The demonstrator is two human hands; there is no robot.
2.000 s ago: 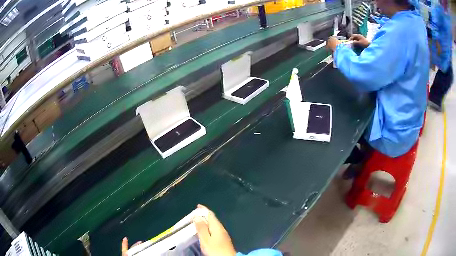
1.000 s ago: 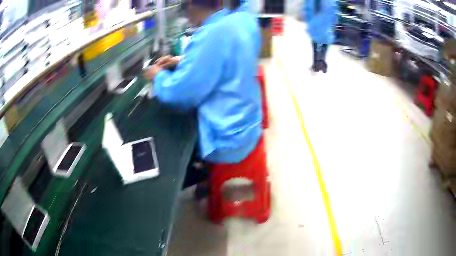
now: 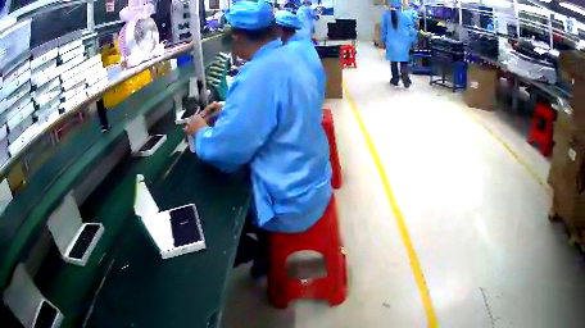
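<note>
Neither of my hands is in the picture. Nearest in front, an open gift box [image 3: 183, 230] lies on the dark green bench top [image 3: 167, 288], its white lid standing up on the left and a dark flat device in its tray. Another open box [image 3: 83, 243] stands on the conveyor belt [image 3: 114, 211] to the left. A further open box [image 3: 46, 315] is cut off at the lower left. One more open box [image 3: 151, 145] is farther along the belt.
A person in a blue coat [image 3: 276, 128] sits on a red stool [image 3: 308, 262] at the bench, hands at a small item. White box stacks [image 3: 48, 90] fill the shelf at upper left. A yellow line [image 3: 391, 192] crosses the floor; cartons [image 3: 571, 166] stand at right.
The view has swung right towards the aisle. My hands, seen at the bottom with a white box two seconds ago, are out of the picture. A walking person is farther down the aisle.
</note>
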